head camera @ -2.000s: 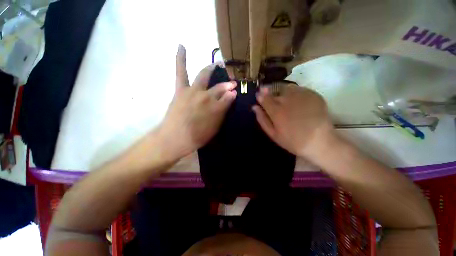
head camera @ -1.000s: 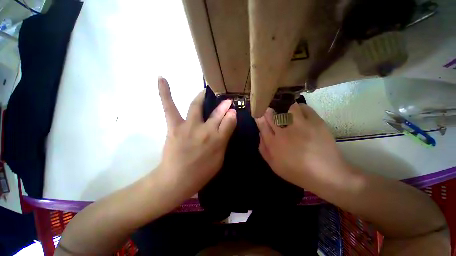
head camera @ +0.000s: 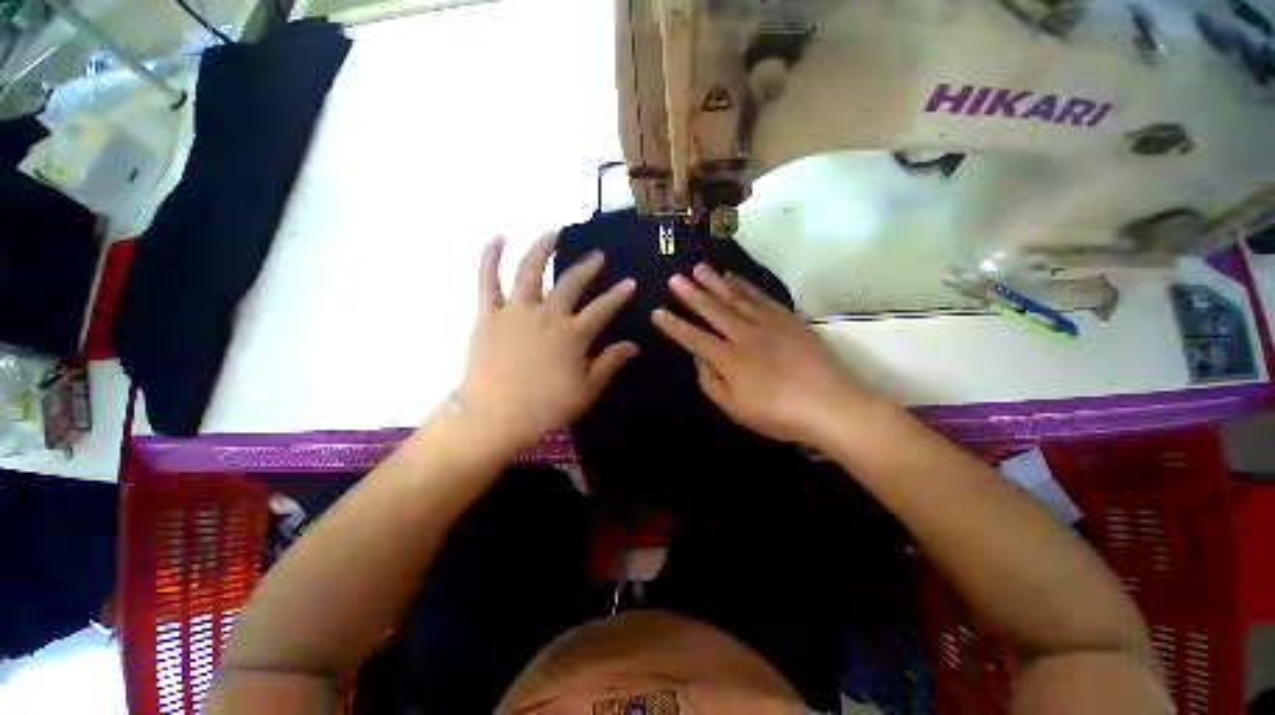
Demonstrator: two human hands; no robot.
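Note:
A black cloth piece (head camera: 629, 398) lies under the presser foot (head camera: 667, 240) and hangs over the table's front edge. The cream sewing machine head (head camera: 839, 105) with purple HIKARI lettering stands above it. My left hand (head camera: 538, 342) lies with fingers spread on the cloth's left side. My right hand (head camera: 762, 356) lies on its right side, fingers extended, fingertips just below and right of the foot. Both hands press flat on the cloth. The needle is too small to make out.
A pile of black cut pieces (head camera: 231, 224) lies at the table's left. Blue-green thread snips (head camera: 1028, 303) and a dark keypad (head camera: 1212, 333) are at the right. Red baskets (head camera: 196, 594) flank the lap. A small brownish-red box (head camera: 63, 408) is at the far left.
The view has moved back from the machine, showing more of it. Both hands have shifted from close beside the foot to lower on the cloth, and the fingers are more spread.

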